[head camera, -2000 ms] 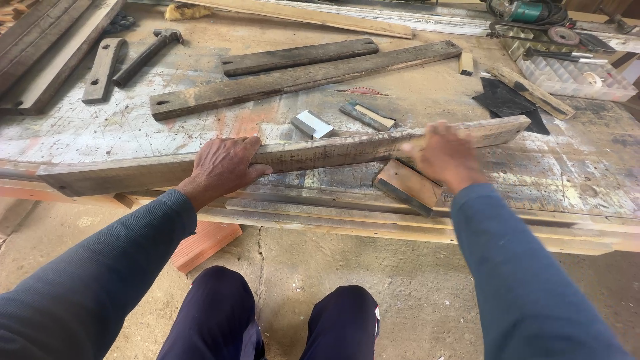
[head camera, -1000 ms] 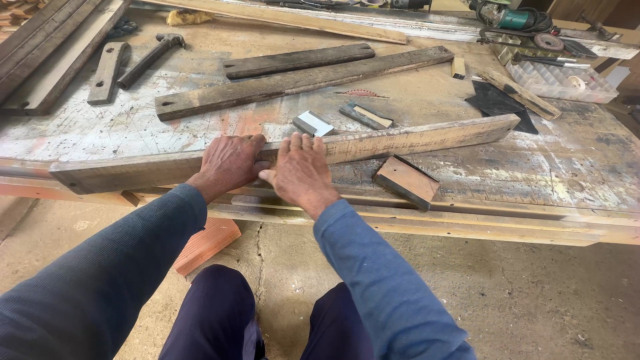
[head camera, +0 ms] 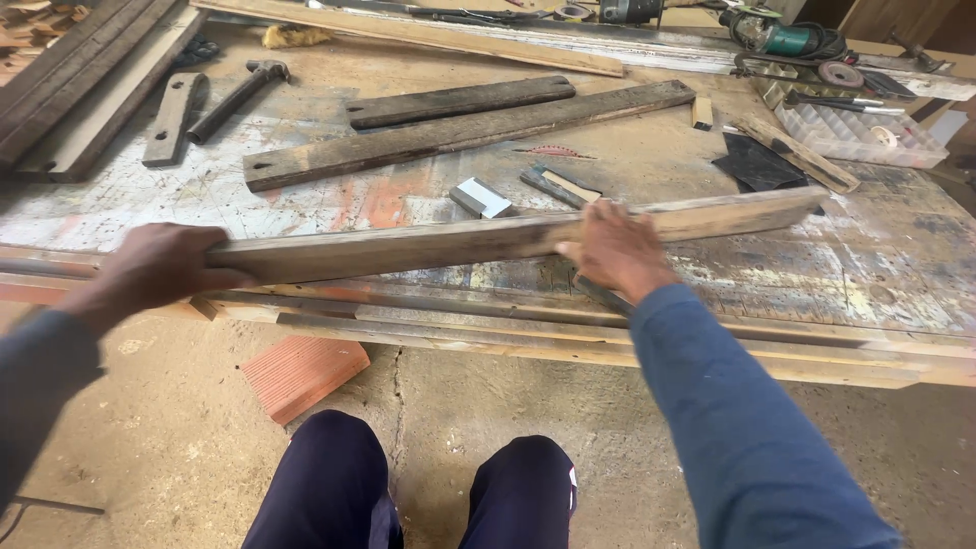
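A long weathered wooden board (head camera: pixel 396 248) lies on its narrow edge across the front of the workbench (head camera: pixel 808 282). Its left end is gripped by my left hand (head camera: pixel 164 267), which is blurred. Over the board's middle-right part rests my right hand (head camera: pixel 621 248), fingers on the top edge and thumb at the near face. A block (head camera: pixel 602 295) shows in part under my right wrist. Just behind the board are a small block with a white face (head camera: pixel 480 198) and a dark-edged block with a pale top (head camera: pixel 560 185).
Two dark boards (head camera: pixel 465 101) (head camera: pixel 473 133) lie farther back. A claw hammer (head camera: pixel 238 99) and a short holed wood piece (head camera: pixel 174 120) are at left, near stacked planks (head camera: pixel 76 84). An angle grinder (head camera: pixel 785 36) and a plastic compartment box (head camera: pixel 862 133) stand at right. A red hollow brick (head camera: pixel 305 374) is on the floor.
My left hand has moved left to the board's end. My right hand, beside the left one a second ago, has moved right along the board.
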